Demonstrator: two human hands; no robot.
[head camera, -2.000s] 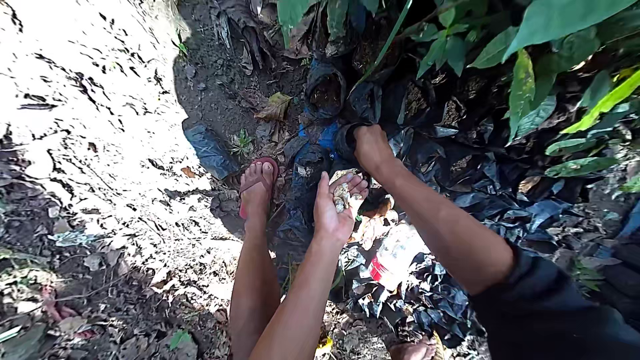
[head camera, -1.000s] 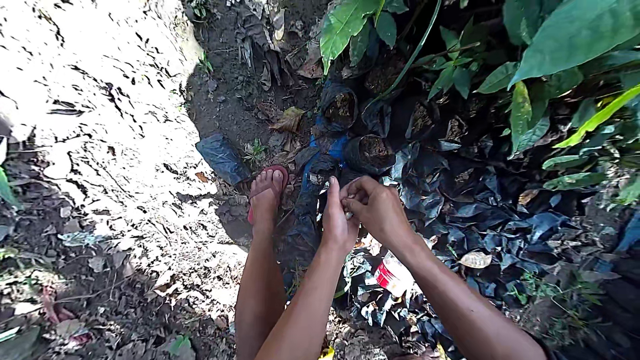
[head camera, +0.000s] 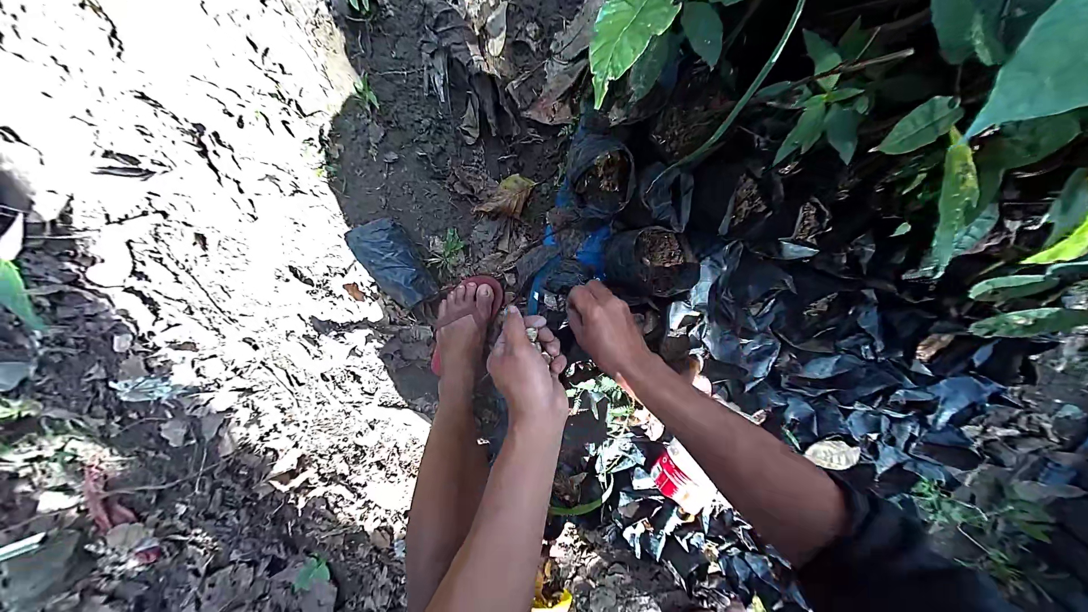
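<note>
My left hand (head camera: 529, 361) is cupped around small pale pieces, perhaps seeds, that show between its thumb and fingers. Just right of it, my right hand (head camera: 605, 327) reaches to a black plastic bag (head camera: 563, 279); its fingertips are hidden, so whether they hold anything cannot be told. Beyond that hand stands a black plastic nursery bag (head camera: 653, 259) filled with brown soil. Another soil-filled bag (head camera: 602, 174) is farther up, with blue plastic (head camera: 591, 248) between them.
Many black plastic bags (head camera: 816, 374) cover the ground at the right. A red and white container (head camera: 676, 476) lies below my right forearm. Leafy plants (head camera: 918, 127) overhang the upper right. A dark plastic bag (head camera: 391, 262) lies beside my sandaled foot (head camera: 466, 319).
My right hand was at a soil-filled bag, then at my left palm, and is now apart from it beside a bag. My left hand has gone from an open palm to more closed.
</note>
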